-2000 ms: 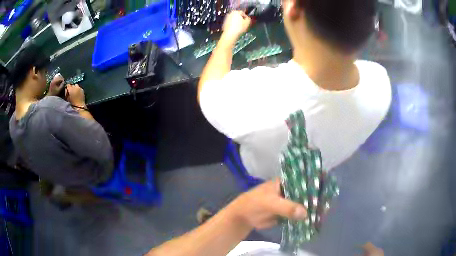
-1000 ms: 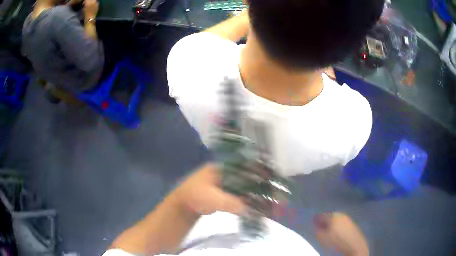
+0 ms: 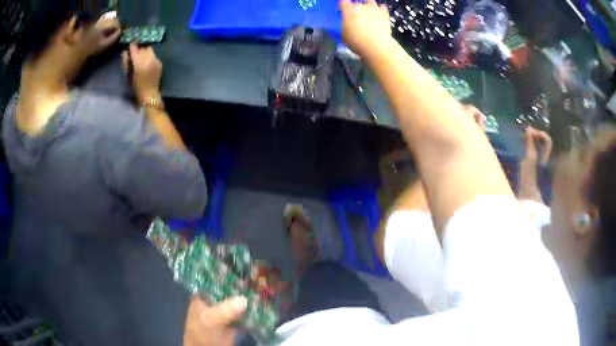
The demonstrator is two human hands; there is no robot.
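Note:
My left hand (image 3: 215, 319), at the lower left, is closed around a thick stack of green circuit boards (image 3: 209, 270). The boards are small joined panels, tilted up to the left, some sticking out at the side. My right arm is stretched forward. My right hand (image 3: 367, 26) is at the top edge, at the right end of a blue tray (image 3: 250, 19). Its fingertips are partly cut off and whether they hold anything cannot be told. A small green board (image 3: 307, 3) shows in the tray.
A person in grey (image 3: 101, 149) works on a green panel (image 3: 143, 34) at the left. A person in white (image 3: 408, 260) sits at the right, partly behind my arm. A black soldering station (image 3: 300, 71) stands at the bench edge. Blue stools (image 3: 358, 230) are below.
The view has swung left and closer to the bench. My right hand has moved from low at the right up to the tray. My left hand still holds the boards, now lower left.

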